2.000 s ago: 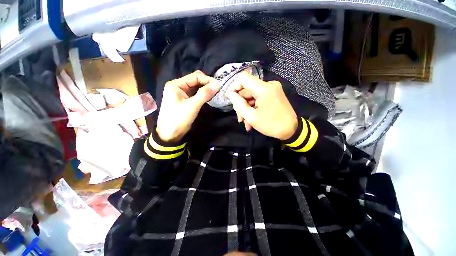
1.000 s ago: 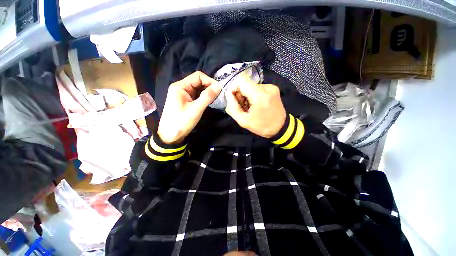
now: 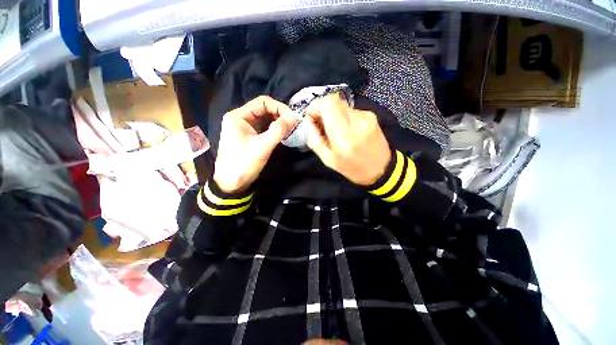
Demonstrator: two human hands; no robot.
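Observation:
A small pale garment section (image 3: 297,138) with a black-and-white flecked edge lies between my hands over bunched black fabric (image 3: 317,64). My left hand (image 3: 250,141) pinches its left edge between thumb and forefinger. My right hand (image 3: 351,138) is at its right side with fingers curled in close to the flecked edge. The right fingertips cover part of the section, and I cannot tell whether they hold a tool or thread. A black-and-white speckled panel (image 3: 402,74) lies behind the black fabric to the right.
A white table edge (image 3: 270,20) runs across the top. Pale pink cloth pieces (image 3: 135,202) and a cardboard box (image 3: 145,101) are at left. A person's grey sleeve (image 3: 34,162) is at far left. A brown printed carton (image 3: 540,67) and pale scraps (image 3: 473,141) are at right.
My right hand moved down and left with its fingers curled, then slightly up and right, now covering more of the flecked edge. My left hand keeps its pinch nearly in place.

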